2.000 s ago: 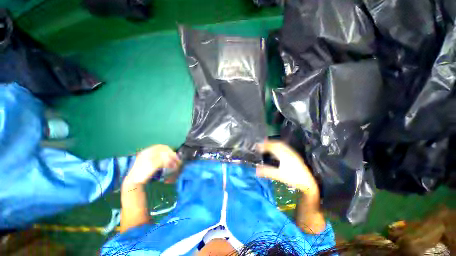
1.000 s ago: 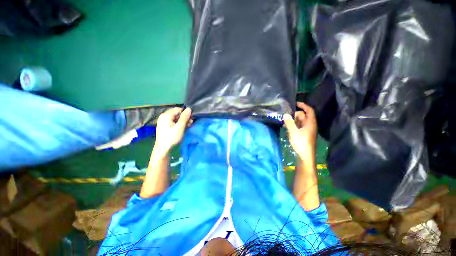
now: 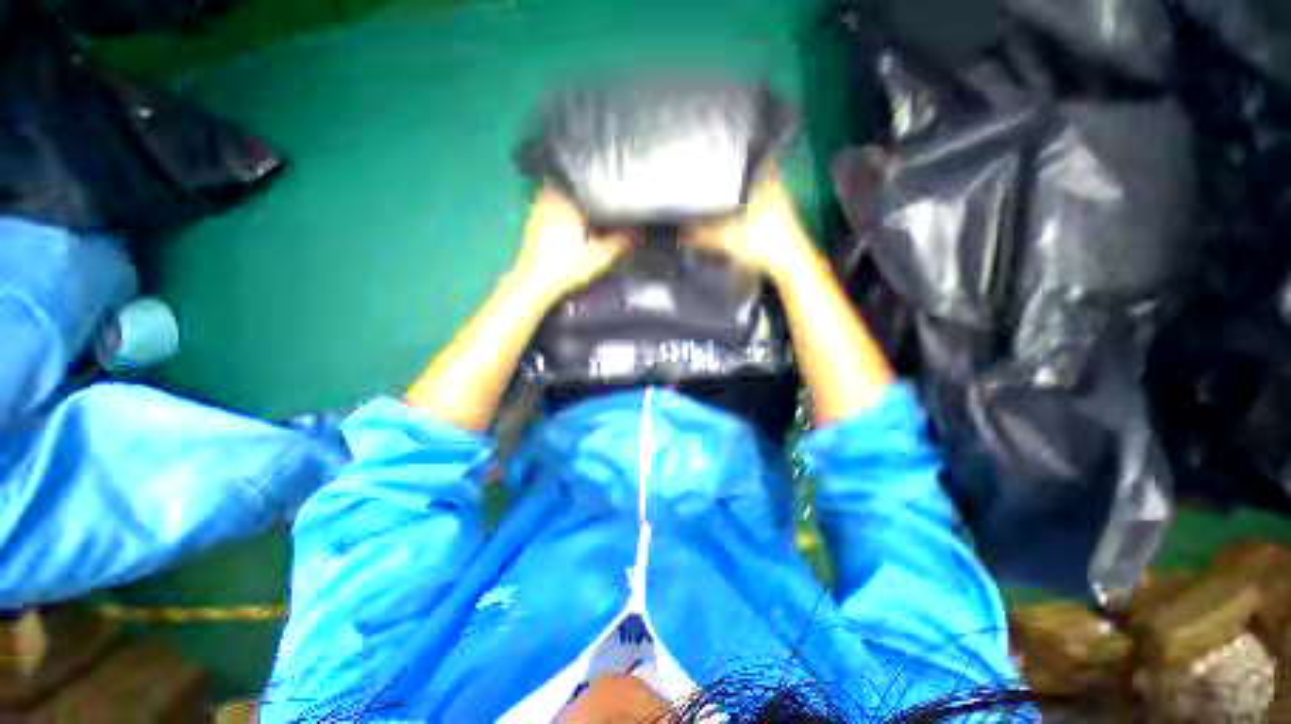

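A black plastic bag [image 3: 651, 323] lies in front of me on the green tabletop [image 3: 354, 226], its straight mouth edge against my smock. Its far part is raised and blurred, a shiny bulge between my hands. My left hand [image 3: 569, 243] grips the bulge at its left side, thumb pointing inward. My right hand [image 3: 753, 234] grips it at its right side, thumb also inward. Fingers of both hands are partly hidden by the bag. The contents are not visible.
A large heap of black bags [image 3: 1048, 241] is at the right, hanging over the table's edge. Another dark bag [image 3: 156, 149] is at the upper left. A co-worker's blue sleeve [image 3: 156, 481] and a pale blue roll [image 3: 139, 335] are at the left. Brown cardboard [image 3: 1218, 622] lies below.
Both hands have moved from the corners of the bag's mouth forward to its far part. That part is now lifted and drawn nearer, so the bag looks shorter. The mouth edge stays near me.
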